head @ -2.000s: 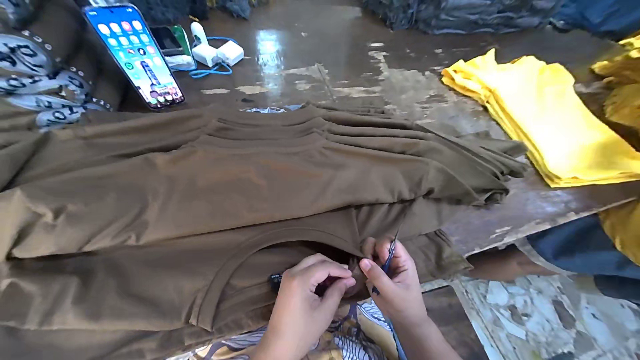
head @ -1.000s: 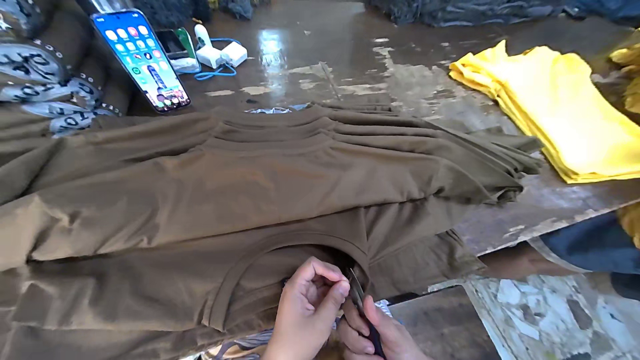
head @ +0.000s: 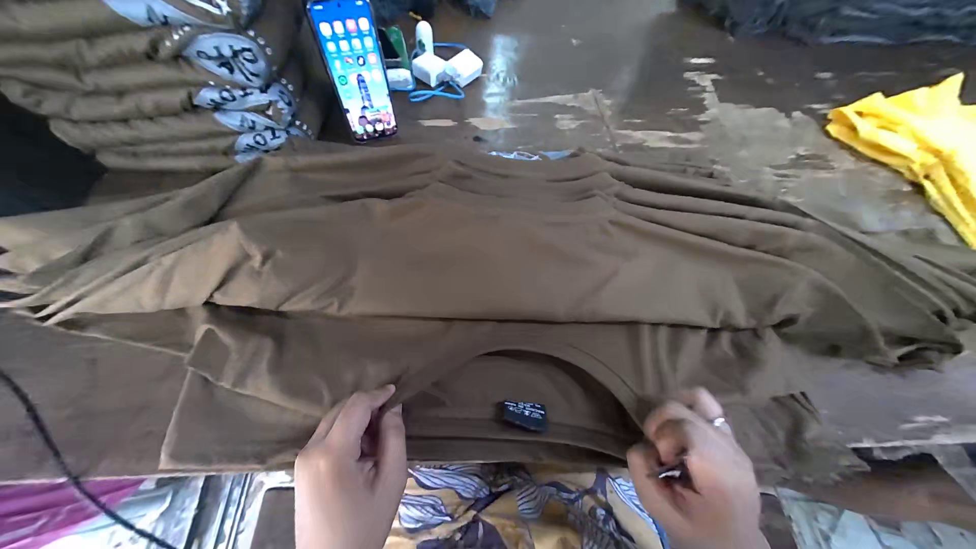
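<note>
A brown T-shirt [head: 290, 358] lies at the table's near edge, its round neckline toward me and a small black label [head: 523, 414] inside it. My left hand [head: 354, 465] pinches the left side of the neckline between thumb and fingers. At the neckline's right side, my right hand [head: 690, 465] grips the cloth and also has a small metal tool tucked in its curled fingers, mostly hidden. Beyond this shirt, more brown T-shirts [head: 488, 252] lie overlapped in a layered pile.
Folded brown garments [head: 152, 99] with printed patches are stacked at the back left. A lit smartphone [head: 354, 72] leans near white chargers [head: 450, 67] with a blue cable. Yellow cloth [head: 915, 137] lies at the right, dark cloth [head: 839, 19] at the far edge. A black cable [head: 46, 442] hangs at the left.
My hands were close together at the neckline's right side, with the dark metal tool showing; now they are apart, one on each side of the neckline. The view has shifted.
</note>
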